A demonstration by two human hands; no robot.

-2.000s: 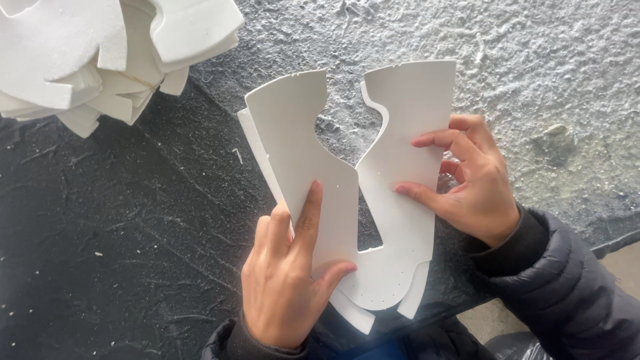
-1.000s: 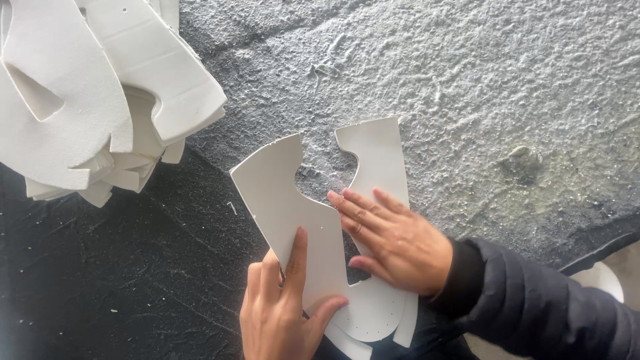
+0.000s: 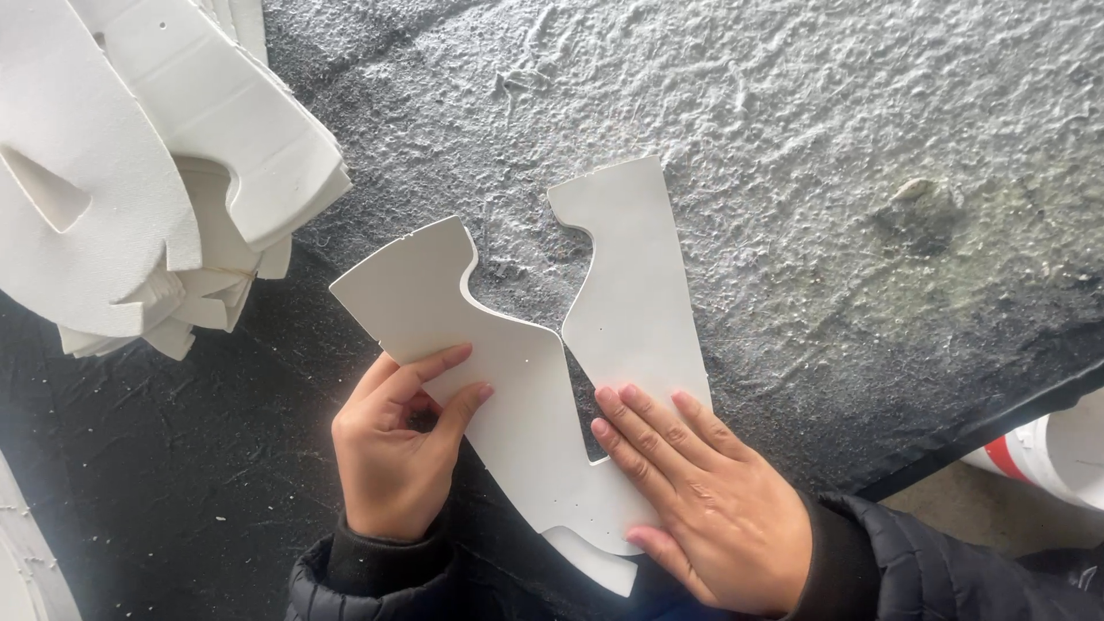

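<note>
A flat white foam cutout (image 3: 509, 388), roughly V-shaped with two broad arms and a narrow triangular gap, lies on the dark, dusty work surface. A curved tab of a white piece shows beneath its lower edge. My left hand (image 3: 410, 440) pinches the outer edge of the left arm between thumb and fingers. My right hand (image 3: 707, 500) rests flat with spread fingers on the lower part of the right arm, covering some of it. The cutout's left arm slightly overlaps or meets the right one at mid-height.
Stacked white foam cutouts (image 3: 95, 172) stand at the upper left, with a thin band around some. More white pieces (image 3: 30, 552) show at the lower left edge. A rough, white-dusted area (image 3: 776, 172) spans the surface's upper right. Beyond its edge is a white bucket with a red stripe (image 3: 1026, 453).
My right hand has gone from gripping the right arm's outer edge to lying flat on the cutout. My left hand has shifted to the left arm's outer edge.
</note>
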